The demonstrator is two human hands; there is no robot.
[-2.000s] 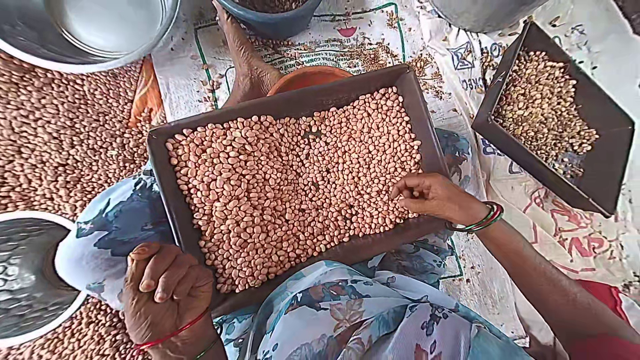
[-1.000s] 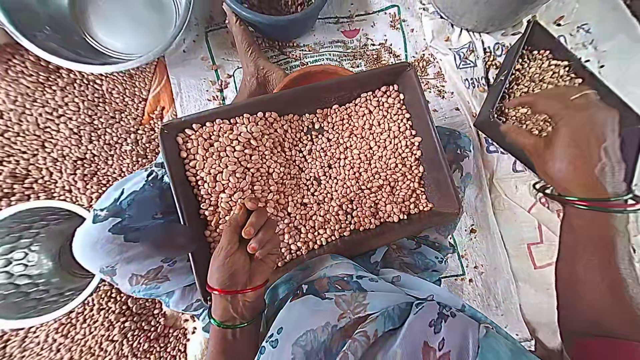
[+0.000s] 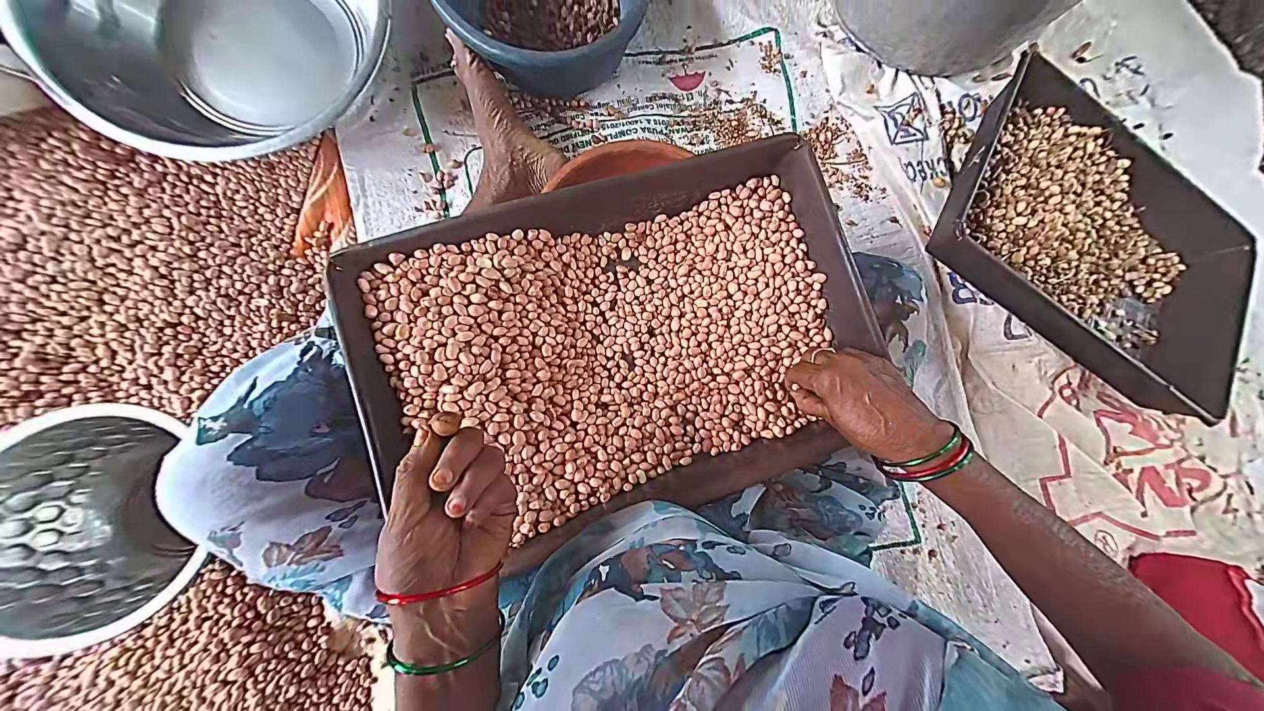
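A dark rectangular tray (image 3: 395, 240) full of shelled peanuts (image 3: 592, 346) rests across the lap. My left hand (image 3: 449, 504) is over the tray's near left corner, palm up with curled fingers; whether a peanut is between the thumb and fingertips cannot be told. At the tray's right side, my right hand (image 3: 854, 395) touches the peanuts with bent fingertips, and what they may pinch is hidden. Off to the right stands a second dark tray (image 3: 1200, 286) with a heap of smaller, browner kernels and bits (image 3: 1066, 207).
Peanuts (image 3: 138, 267) are spread in a large heap at the left. A metal basin (image 3: 59, 109) stands at the upper left, a dimpled metal vessel (image 3: 79, 533) lies at the lower left. Behind the tray are a blue bowl (image 3: 563, 74), an orange bowl (image 3: 622, 158), a foot (image 3: 509, 148) and printed sacks (image 3: 997, 395).
My right hand has come back from the second tray on the right to the right side of the peanut tray. My left hand remains near the tray's near left corner.
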